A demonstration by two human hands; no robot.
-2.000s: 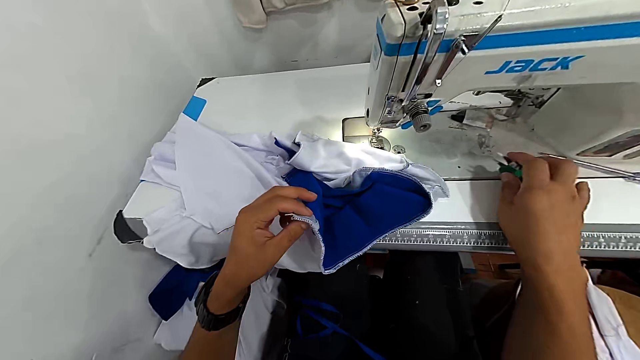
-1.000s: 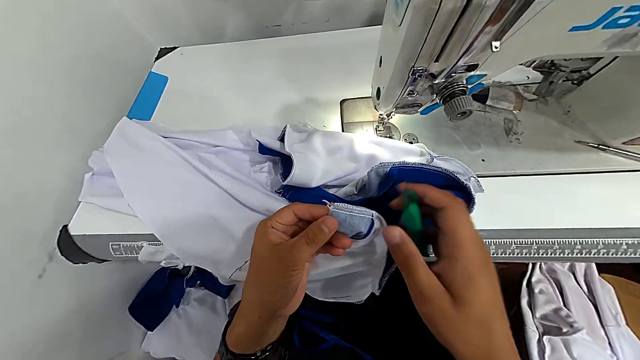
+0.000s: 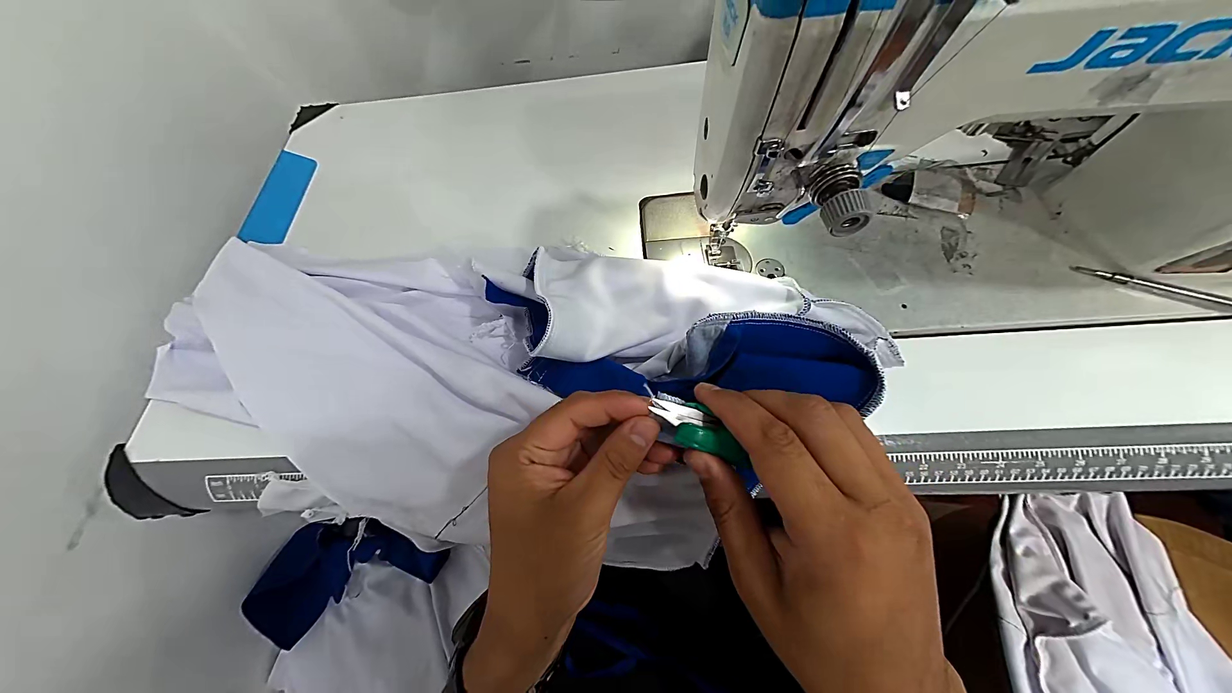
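Between the thumb and fingers of my left hand is an edge of the white and blue garment, with loose threads at the pinched spot. My right hand holds green-handled thread snips, their short metal blades pointing left at that edge, close to my left fingertips. The garment lies bunched on the sewing table below the presser foot, with a blue, overlocked panel facing up. How far the blades are apart is hard to tell.
The Jack sewing machine stands at the upper right. A pointed metal tool lies on its bed. A measuring tape strip runs along the table's front edge. More white and blue fabric hangs at lower left, and pale fabric at lower right.
My right hand has come from the machine bed at the right to my left hand, bringing the green snips to the garment edge. The view has moved closer.
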